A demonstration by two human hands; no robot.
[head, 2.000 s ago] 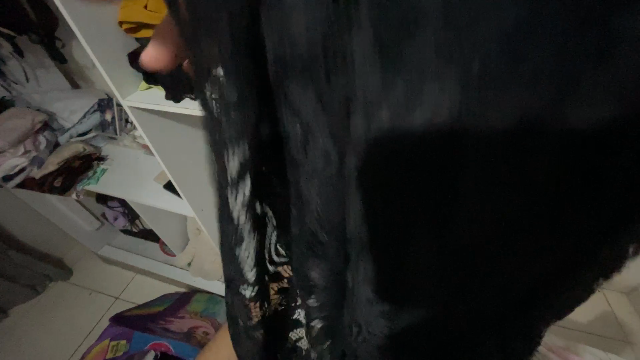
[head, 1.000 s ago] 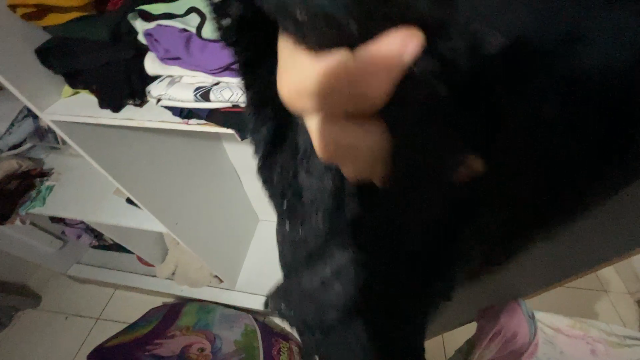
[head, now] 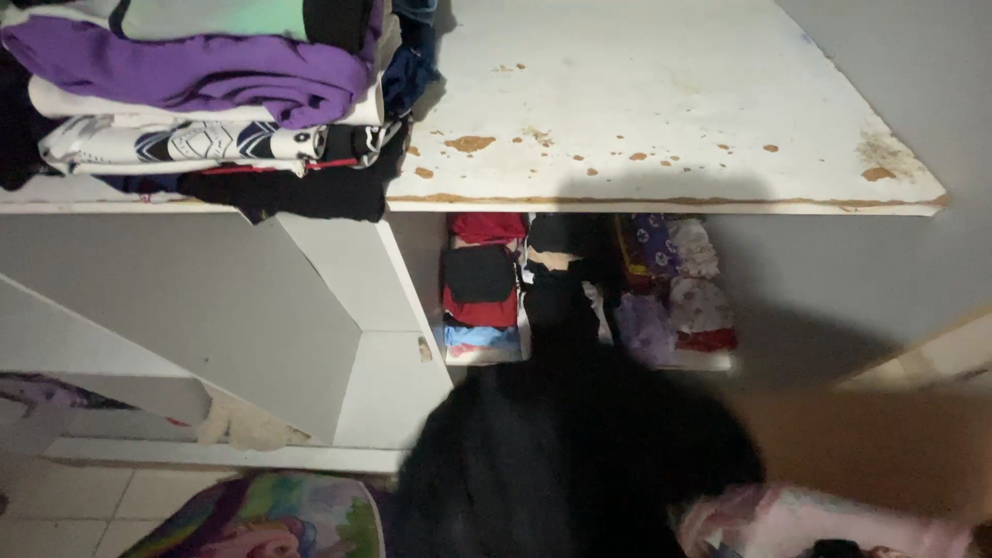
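Observation:
A black cloth garment (head: 573, 465), blurred and bunched, fills the lower middle of the head view, in front of the white shelving. Neither of my hands shows; whether one is behind or under the black cloth cannot be told. Above and behind the garment, folded clothes (head: 480, 306) in red, black and light blue lie in a lower compartment. Beside them are a lilac cloth (head: 645, 325) and a spotted white cloth (head: 700, 304). At the upper left, a stack with a purple folded garment (head: 232, 74) and a white patterned cloth (head: 201, 142) rests on the upper shelf.
The white shelf board (head: 620, 101) has chipped paint along its front edge. A vertical divider (head: 411, 294) stands below it. A colourful bag with a cartoon print (head: 310, 504) sits on the tiled floor (head: 62, 488) at lower left. Pinkish fabric (head: 868, 519) lies at lower right.
The black garment, which covered most of the view, is now lower and bunched smaller. A hand seen against it one second ago is out of sight. The view has shifted toward the shelves.

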